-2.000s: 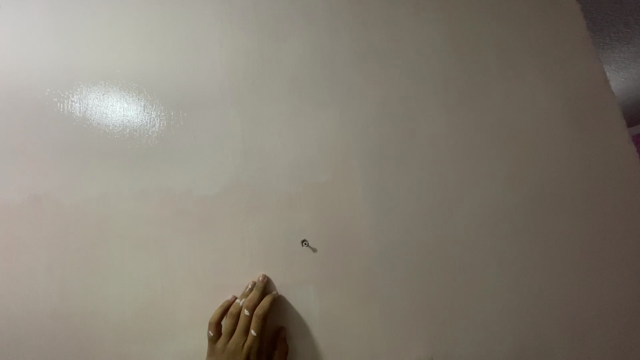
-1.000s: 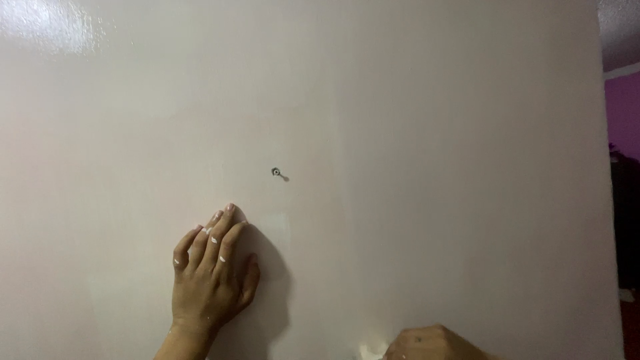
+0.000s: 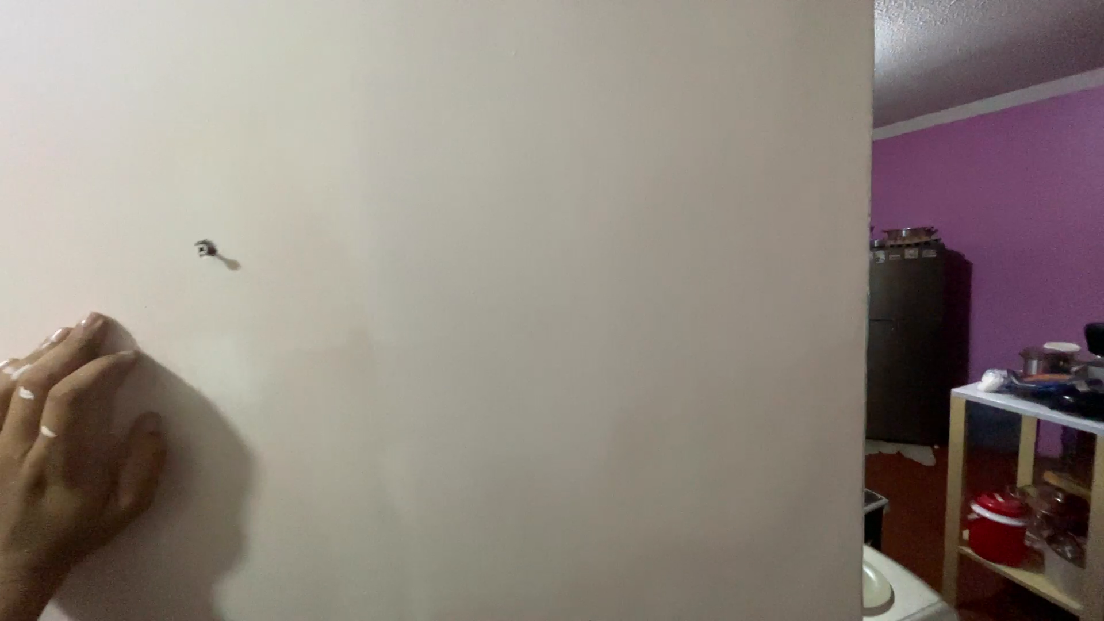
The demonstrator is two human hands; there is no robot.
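Observation:
My left hand (image 3: 78, 440) rests against a pale painted wall (image 3: 552, 302) at the left of the head view, fingers bent and a little apart, holding nothing. White paint-like specks dot its fingers and knuckles. Up and to the right of the fingertips, a small metal screw or hook (image 3: 205, 249) sticks out of the wall and casts a short shadow. The wall's surface looks smooth with faint pinkish patches. My right hand is out of the picture.
Past the wall's right edge stand a dark refrigerator (image 3: 914, 345) and a purple wall (image 3: 1035, 207). A shelf unit (image 3: 1022, 405) carries pots and a red cooler jug (image 3: 999, 528). The corner of a white surface (image 3: 914, 586) shows at the lower right.
The view has swung right, showing more of the room. My right hand, at the bottom edge one second ago with something pale beside it, has left the view. My left hand remains on the wall.

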